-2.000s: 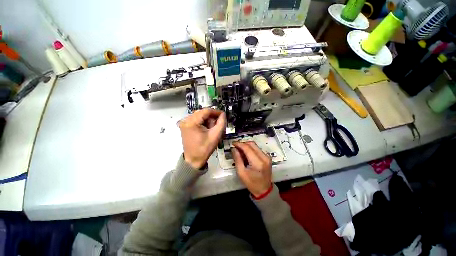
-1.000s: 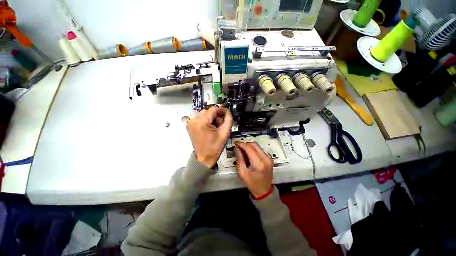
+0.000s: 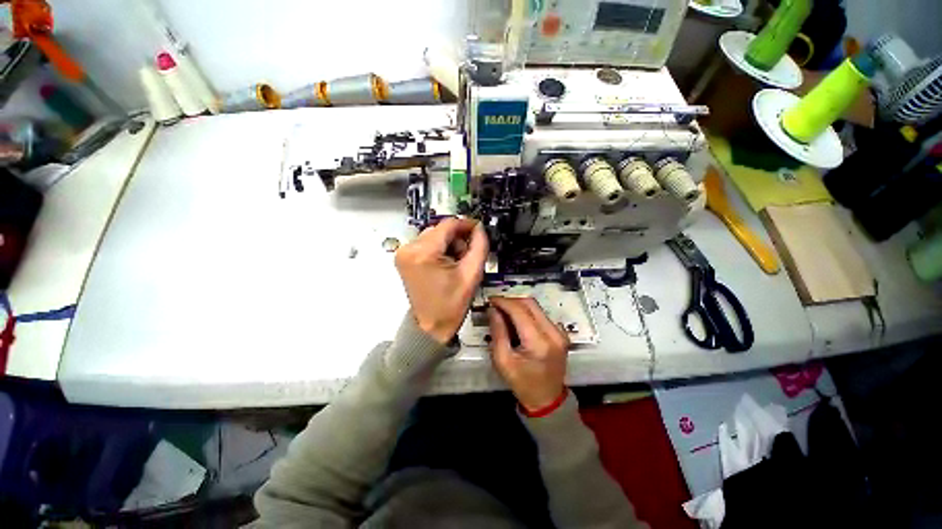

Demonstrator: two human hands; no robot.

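Note:
The white overlock machine head [image 3: 609, 232] stands in front of me with its front open. My left hand [image 3: 442, 277] is raised beside the dark needle area [image 3: 504, 207], thumb and index fingertips pressed together. My right hand [image 3: 530, 351] is lower, over the pale cloth plate [image 3: 573, 310], its thumb and index fingertips also close together. Both hands look like they pinch something, but a thread or small tool between the fingertips is too thin to make out. My left hand hides part of the space left of the needles.
Black-handled shears [image 3: 716, 310], a yellow-orange tool [image 3: 744, 232] and a tan board [image 3: 819, 251] lie right of the machine. Neon thread cones [image 3: 826, 100] stand behind right. A metal attachment arm [image 3: 382, 155] extends left. White cones [image 3: 178, 88] stand at back left. The table's front edge [image 3: 227, 396] runs before me.
The view has shifted, so the machine and table sit further right and slightly lower in the picture. Both hands keep nearly the same pose and place at the machine.

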